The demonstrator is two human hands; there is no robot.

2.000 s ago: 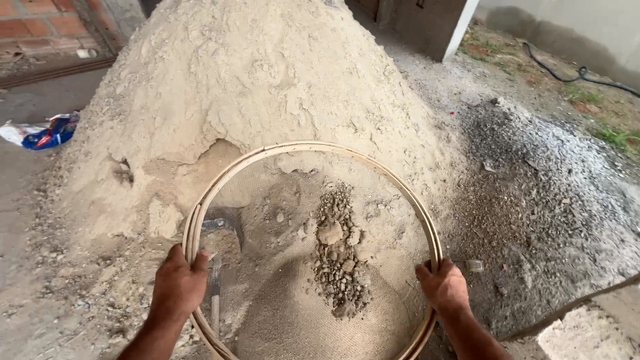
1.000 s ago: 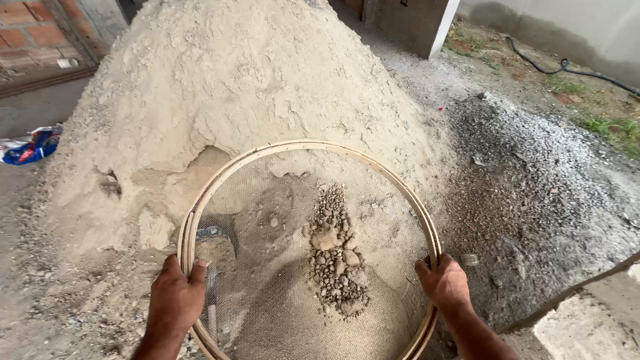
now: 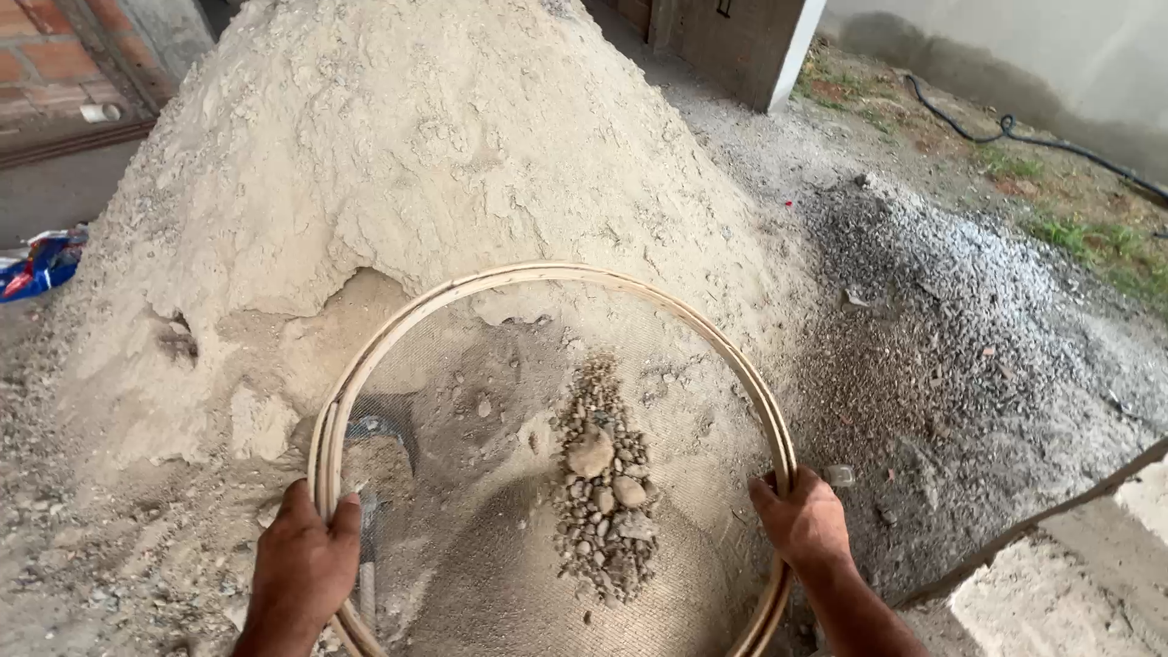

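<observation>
Both hands hold a round wooden-framed mesh sieve over the foot of a sand pile. My left hand grips the rim at its left side, thumb on top; my right hand grips the right side. On the mesh, right of its middle, lies a long heap of pebbles and small stones. Through the mesh, near my left hand, a shovel shows with sand on its blade. Finer sand lies beneath the sieve, whose near edge is cut off by the frame.
A tall sand pile rises ahead. Grey gravel spreads at the right, beside a concrete edge. A black hose lies by the wall at the back right. At the far left are a blue and red bag and a brick wall.
The stones on the mesh have gathered into a denser heap, and less fine material shows among them. Both hands still hold the sieve in about the same place.
</observation>
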